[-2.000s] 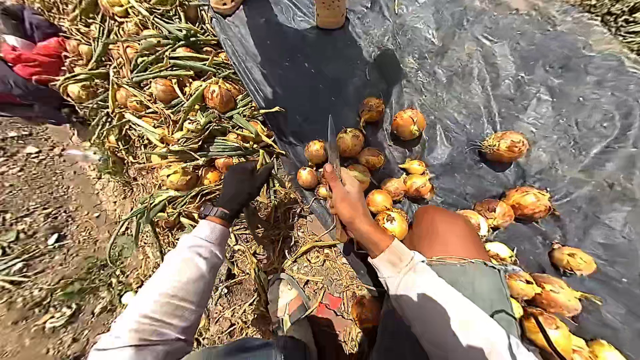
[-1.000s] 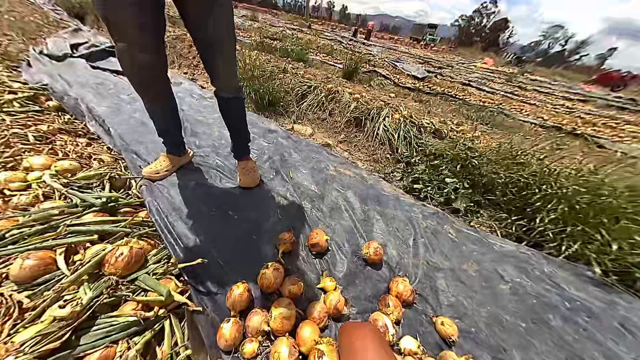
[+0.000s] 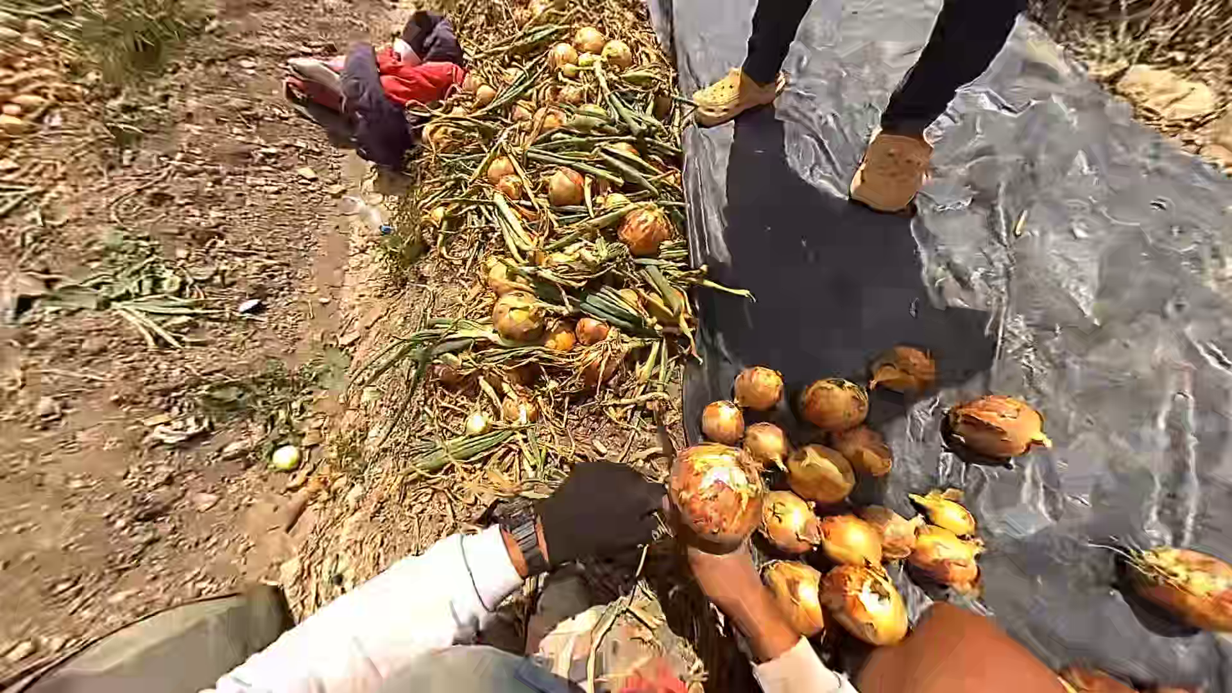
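Observation:
My left hand [image 3: 604, 510], in a black glove with a watch at the wrist, is at the lower centre, against the left side of a large onion [image 3: 717, 493]. My bare right hand [image 3: 730, 576] is at the onion's underside and appears to grip it; the onion hides its fingers. A thin dark shape like a blade rises beside the onion's upper left, too blurred to be sure. Right of my hands, several trimmed onions [image 3: 852, 539] lie on black plastic sheeting [image 3: 1088, 318]. To the left, onions with long green leaves [image 3: 577, 241] form a heaped row.
Another person's legs [image 3: 938, 67] and tan clogs [image 3: 890, 171] are on the sheeting ahead. Red and dark cloth [image 3: 404, 87] lies at the upper left, beside a clear plastic bottle [image 3: 368, 214]. Bare soil [image 3: 192, 385] spans the left side. My knee [image 3: 953, 654] is at the lower right.
The view swung up to the field and back down. Two seconds ago my right hand held a knife upright; now a large onion is between my hands. The other person's legs are further into view.

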